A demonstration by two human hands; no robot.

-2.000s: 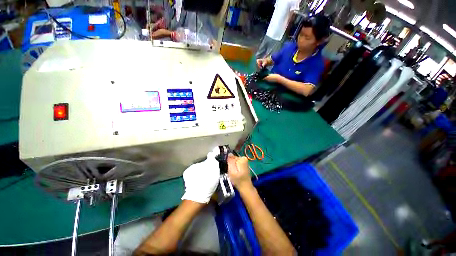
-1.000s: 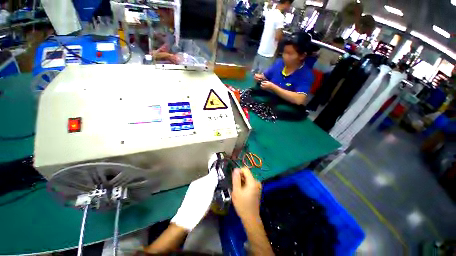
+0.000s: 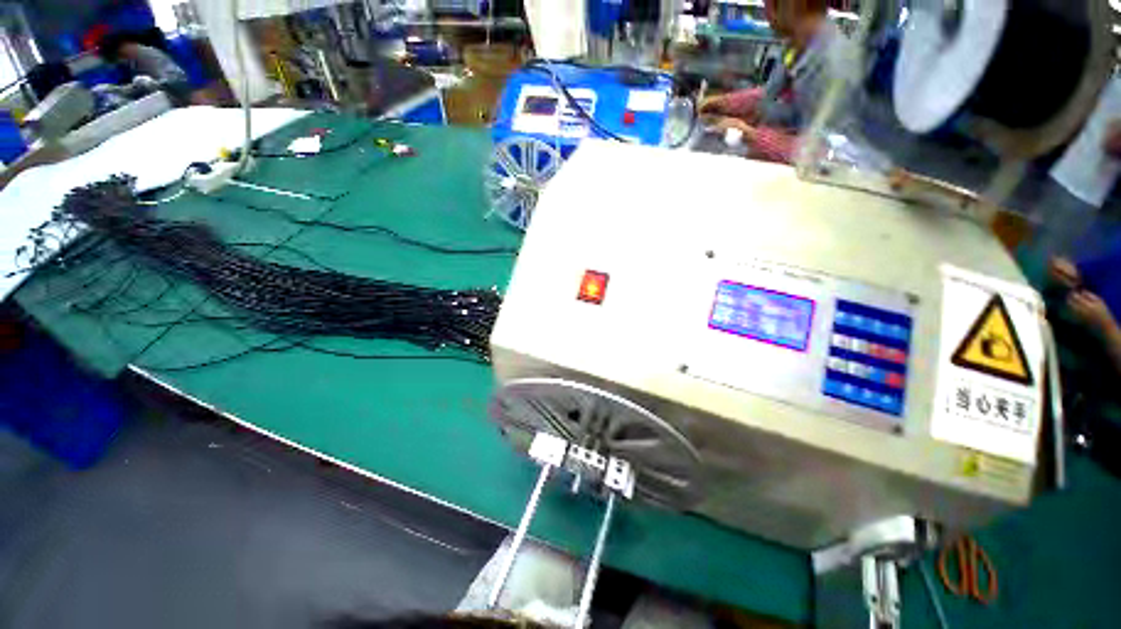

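Note:
Neither my left hand nor my right hand is in view. The cream winding machine [image 3: 639, 246] stands in front of me with its small screen lit. Its grey spoked disc [image 3: 664, 436] shows its spokes sharply. Two silver winding rods [image 3: 523, 528] point toward me from the clamp block [image 3: 588, 462], with no cable on them. The silver tying head [image 3: 880, 584] is at the lower right, with no coil visible in it. A long bundle of loose black cables [image 3: 332, 307] lies left of the machine, its right end against the machine's side.
Orange scissors handles [image 3: 966, 568] lie beside the tying head. A blue second machine [image 3: 590, 105] stands behind. A large spool [image 3: 959, 62] hangs at the upper right. Other people show at the back and right edge. A pale patch below the rods is unclear.
The view has swung left, bringing the cable bundle into view. Both hands and the black coil they held have left the picture, as has the blue bin at right.

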